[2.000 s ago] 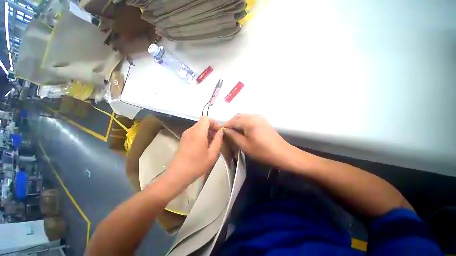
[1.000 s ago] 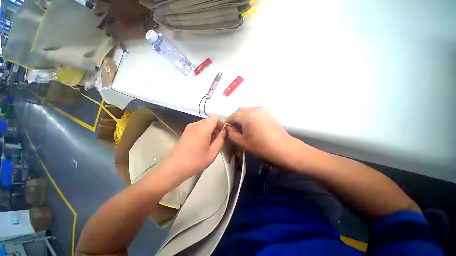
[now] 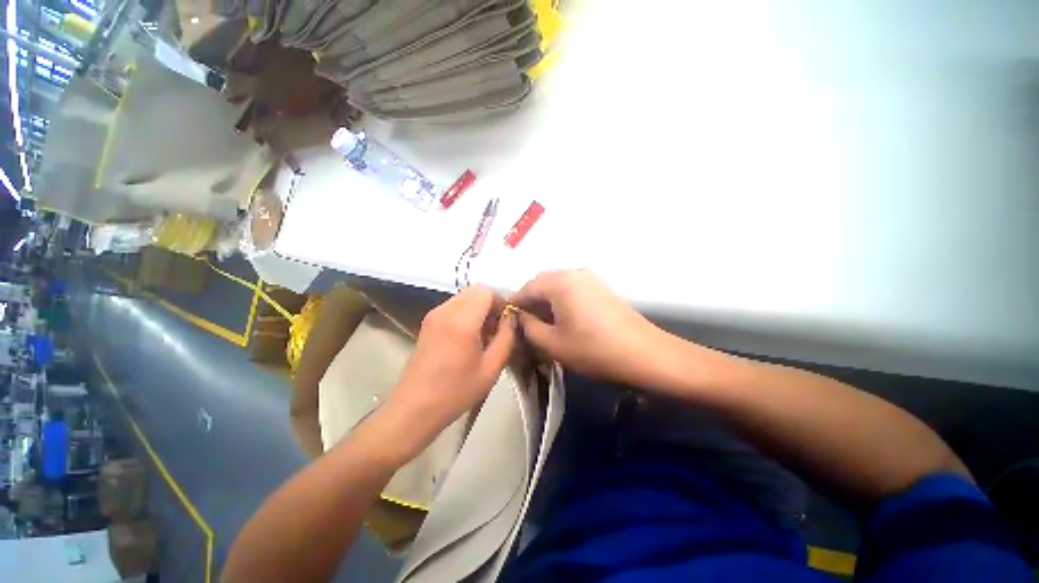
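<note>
My left hand (image 3: 459, 336) and my right hand (image 3: 578, 323) meet at the table's front edge, fingertips pinching a short yellow binding end (image 3: 509, 310). It belongs to the beige fabric bag (image 3: 484, 473), which hangs below my hands in loose layers. The exact grip is partly hidden by the fingers. Thread snips (image 3: 484, 227) with a pinkish handle and a black cord (image 3: 463, 269) lie on the table just beyond my hands. Two red pieces lie near them, one at the left (image 3: 458, 188) and one at the right (image 3: 525, 223).
A clear water bottle (image 3: 384, 169) lies on the white table (image 3: 775, 194). A stack of beige bags (image 3: 439, 57) with yellow ends is at the far side. An open carton (image 3: 305, 399) holding beige bags stands below at left, beside a yellow tape heap (image 3: 301, 330).
The view has shifted slightly, showing more of the far stack. Both hands stay together at the yellow binding end, with only small finger changes. The snips and red pieces lie as before.
</note>
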